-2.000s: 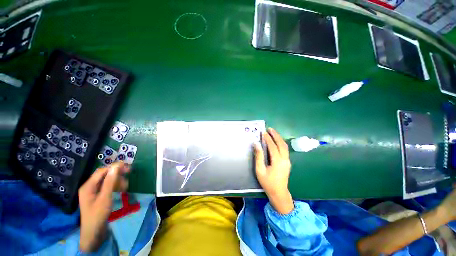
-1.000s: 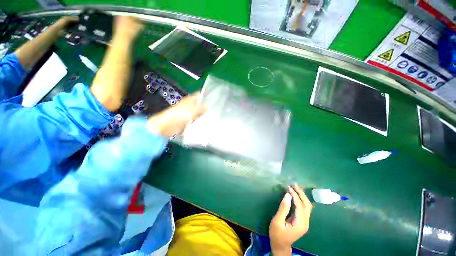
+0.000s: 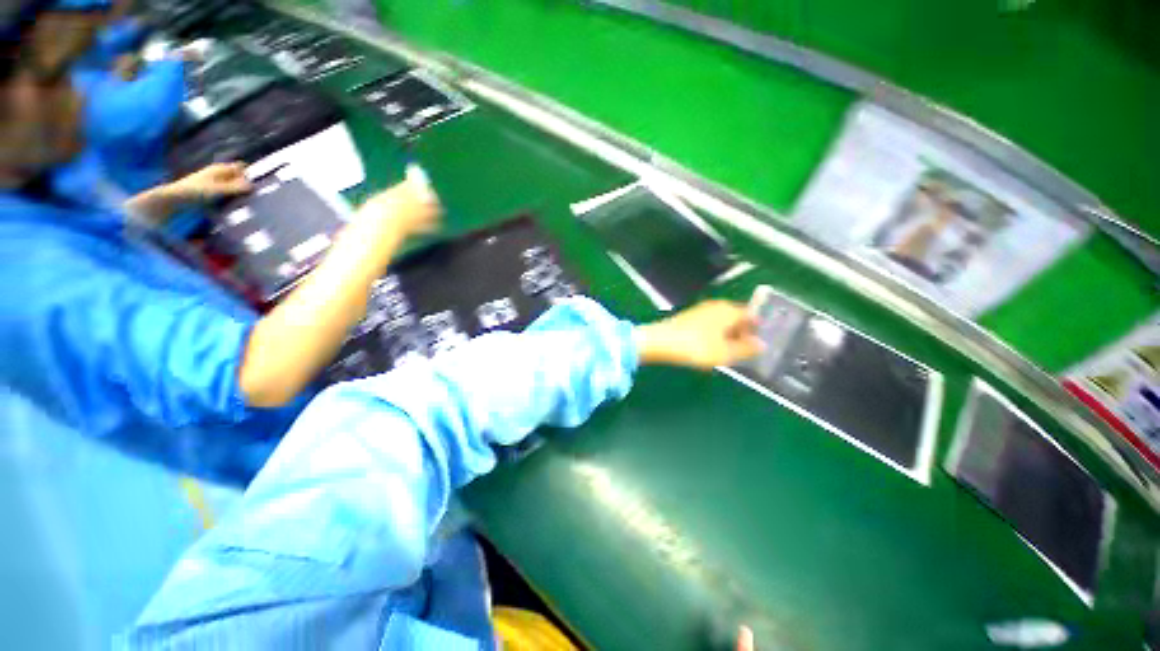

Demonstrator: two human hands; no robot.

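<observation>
The back panel (image 3: 846,384), dark under glossy film with a white border, lies near the bench's far edge. My left hand (image 3: 712,336) reaches across the bench, its fingers closed at the panel's left end. The hand is slightly blurred and its fingertips are hard to make out. Of my right hand only a fingertip (image 3: 744,638) shows at the bottom edge; the rest is cut off.
A dark panel (image 3: 662,242) lies to the left and another panel (image 3: 1037,483) to the right. The black parts tray (image 3: 490,261) is partly behind my left sleeve. At left a person in blue handles a panel with white patches (image 3: 274,229). A metal rail (image 3: 789,235) bounds the bench.
My left hand has carried the panel from near me to the far side of the bench. My right hand has almost left the picture. The view has swung left.
</observation>
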